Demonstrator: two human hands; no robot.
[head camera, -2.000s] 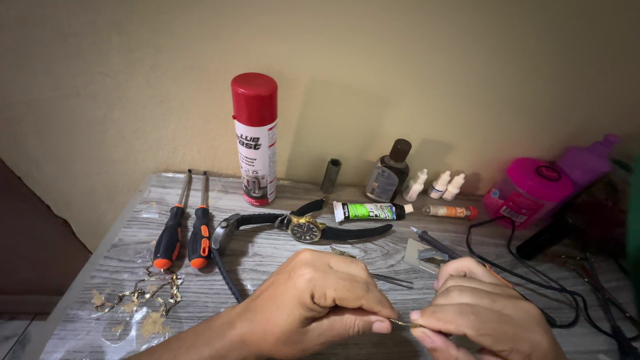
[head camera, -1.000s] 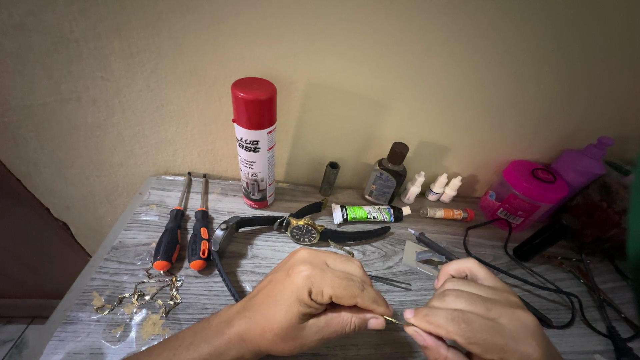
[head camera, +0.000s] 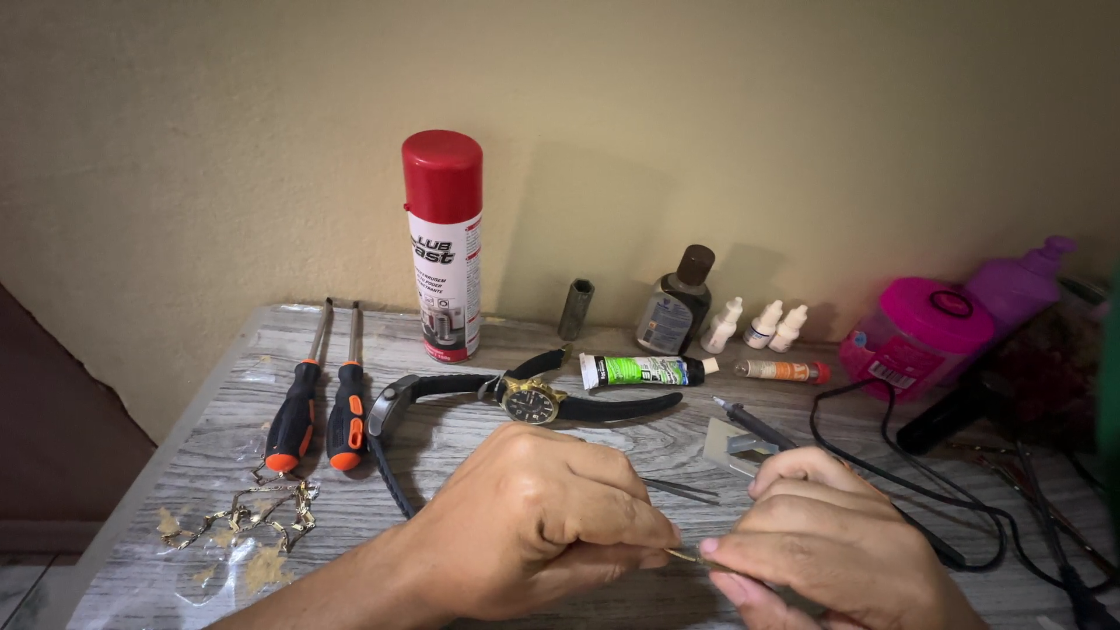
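My left hand (head camera: 560, 516) pinches one end of a thin gold-coloured metal piece (head camera: 685, 555) between thumb and fingertips. My right hand (head camera: 831, 542) grips the other end, so only a short length shows between the two hands. What kind of piece it is cannot be told. Behind my left hand lie a gold-cased wristwatch (head camera: 530, 402) with a black strap and a dark watch (head camera: 389, 407) with a braided band. The tips of dark tweezers (head camera: 682, 492) stick out beside my left hand. A soldering iron or similar pen-like tool (head camera: 752, 424) lies behind my right hand.
Two screwdrivers (head camera: 296, 416) and a gold-coloured chain (head camera: 249, 516) lie at left. Along the wall stand a red-capped spray can (head camera: 444, 289), a metal socket (head camera: 575, 310), a dark bottle (head camera: 675, 306) and small dropper bottles (head camera: 764, 324). A glue tube (head camera: 643, 371), black cables (head camera: 949, 499) and a pink-lidded tub (head camera: 910, 341) are further right.
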